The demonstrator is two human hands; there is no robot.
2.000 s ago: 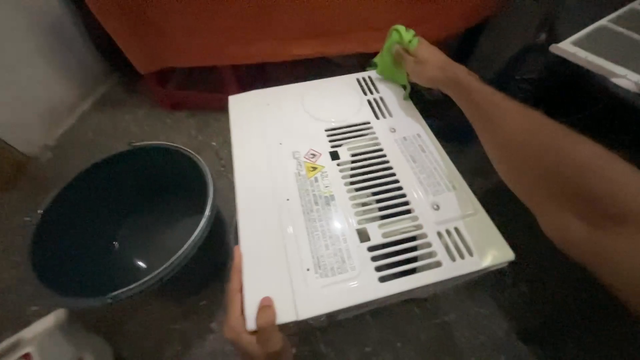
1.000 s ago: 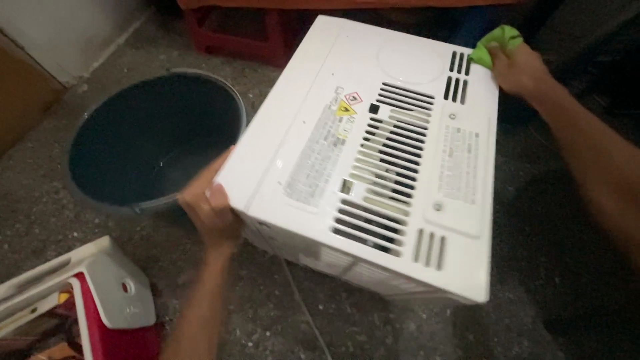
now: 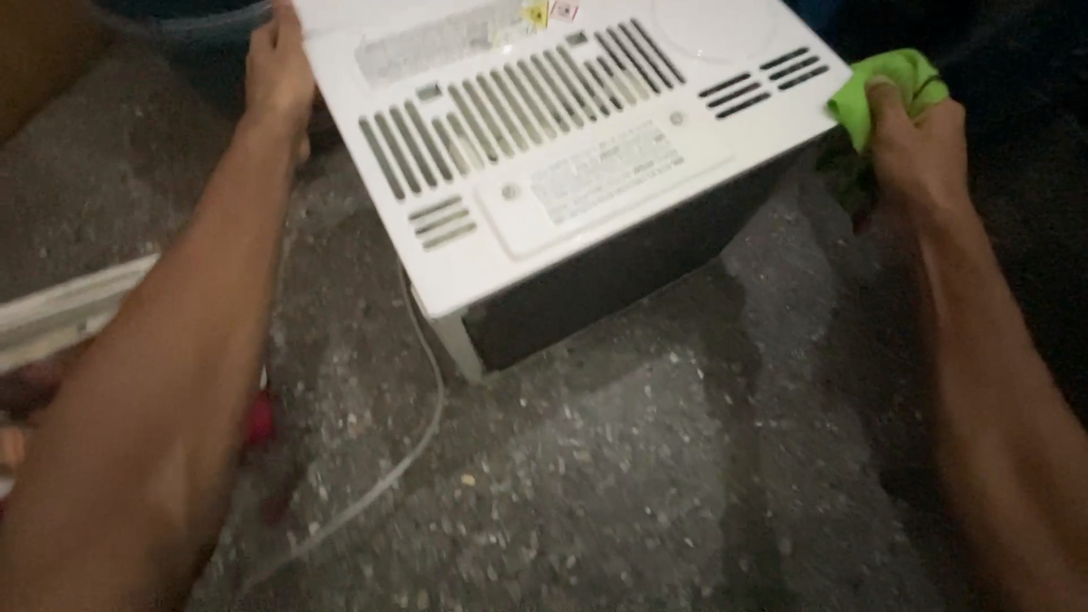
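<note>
A white vented appliance panel, with rows of slots, warning stickers and printed labels, faces up on a boxy appliance with a dark side. My left hand grips the panel's far left edge; its fingertips are partly hidden. My right hand holds a bright green cloth at the right corner of the panel. A thin pale cord runs from the appliance's near left corner down across the floor. The appliance's far edge is cut off by the top of the view.
The speckled dark floor lies around the appliance. A dark tub's rim shows at the top left. Beyond my left forearm are a white frame-like object and a blurred red thing.
The appliance has turned in view, so its dark side now faces me. My left hand stays on its edge and my right hand keeps the green cloth at a corner. The view has shifted.
</note>
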